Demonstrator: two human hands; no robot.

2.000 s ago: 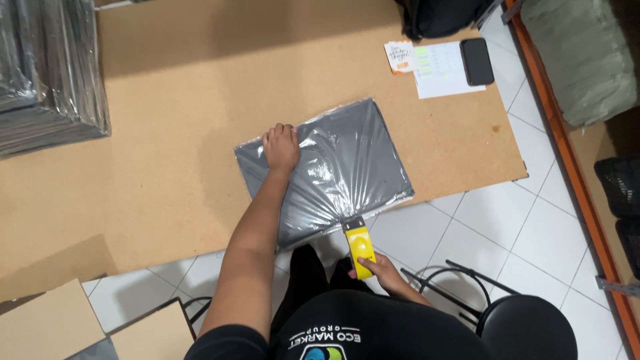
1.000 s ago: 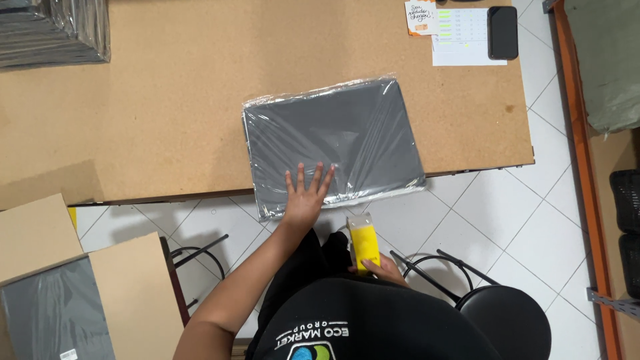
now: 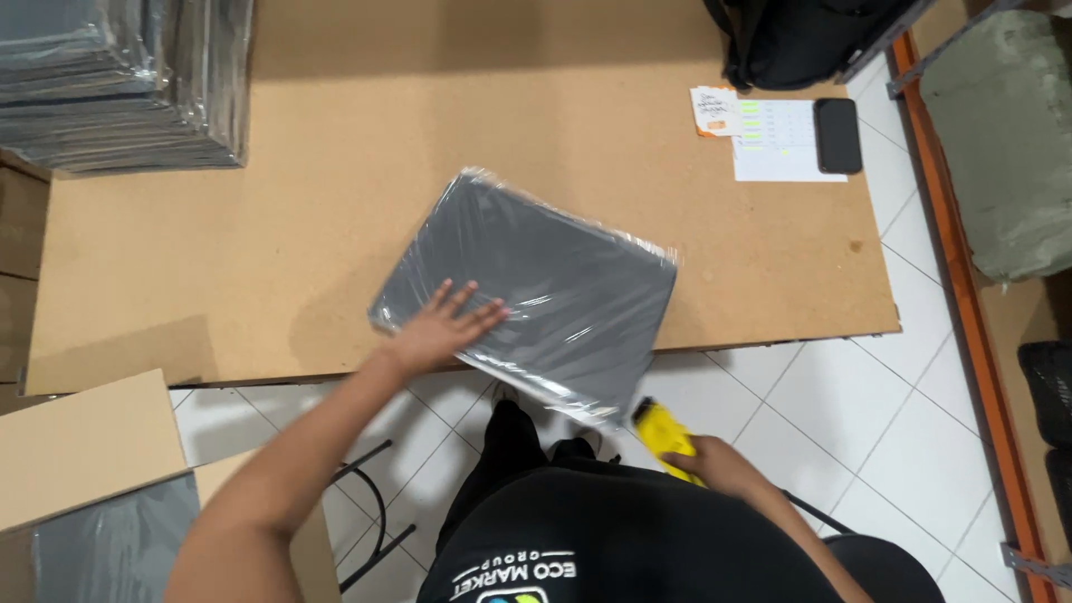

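A dark grey flat pack in clear plastic film (image 3: 553,276) lies turned at an angle on the wooden table, its near corner hanging over the front edge. My left hand (image 3: 440,331) rests flat on its near left part with the fingers spread. Off the table's front edge, my right hand (image 3: 712,465) is closed around a yellow hand-held tool with a dark tip (image 3: 666,435). That tip is close to the pack's near right corner. The exact kind of tool cannot be told.
Stacked film-wrapped grey packs (image 3: 126,92) stand at the table's (image 3: 335,209) back left. A phone (image 3: 837,136), a printed sheet (image 3: 775,163) and a black bag (image 3: 796,42) are at the right. An open cardboard box (image 3: 92,435) is at lower left, a black stool (image 3: 879,569) at lower right.
The pack has been turned and now lies at a slant, with a corner past the table edge. My left hand has shifted to its left part. My right hand keeps the yellow tool.
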